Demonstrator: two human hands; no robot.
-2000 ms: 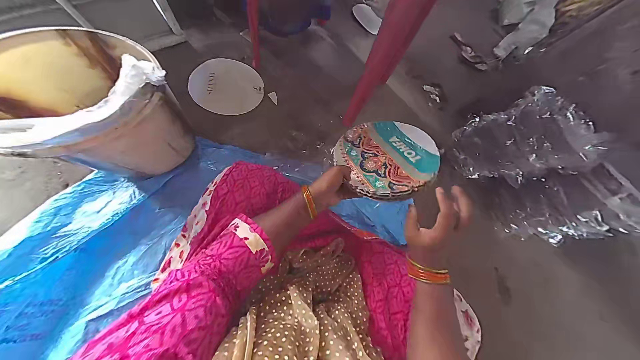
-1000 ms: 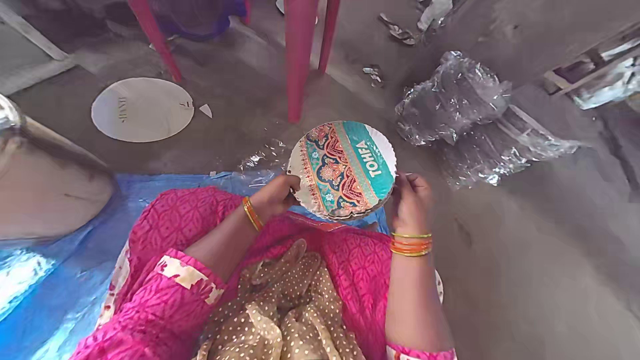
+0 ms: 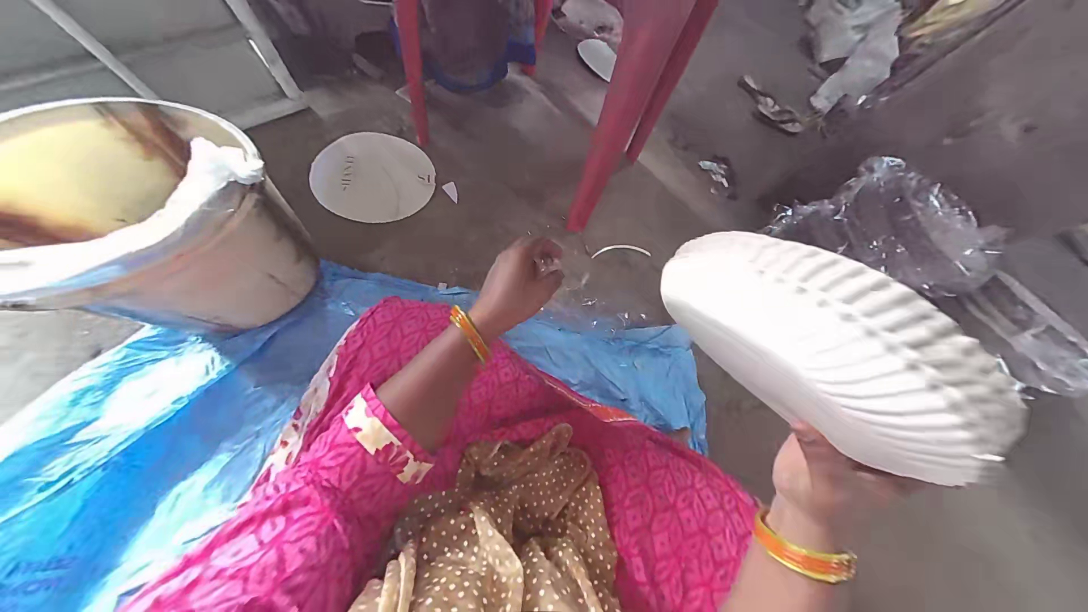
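My right hand (image 3: 833,480) grips a stack of white fluted paper plates (image 3: 816,348) by its lower edge, holding it tilted at the right. The pale side of the stack faces me. My left hand (image 3: 523,280) is apart from the stack, above the edge of the blue plastic sheet (image 3: 612,357). Its fingers are curled around a small bit of clear plastic film (image 3: 551,262). More clear film lies on the floor close to that hand, beside a thin white curved strip (image 3: 621,249).
A large metal drum (image 3: 204,263) with white plastic over its rim stands at the left. Red chair legs (image 3: 616,119) rise ahead. A round white disc (image 3: 372,177) lies on the floor. Crumpled clear plastic wrappers (image 3: 901,225) lie at the right.
The printed round piece with both hands on it a second ago is no longer seen. My right hand now holds the white plate stack at the right, and my left hand has come away.
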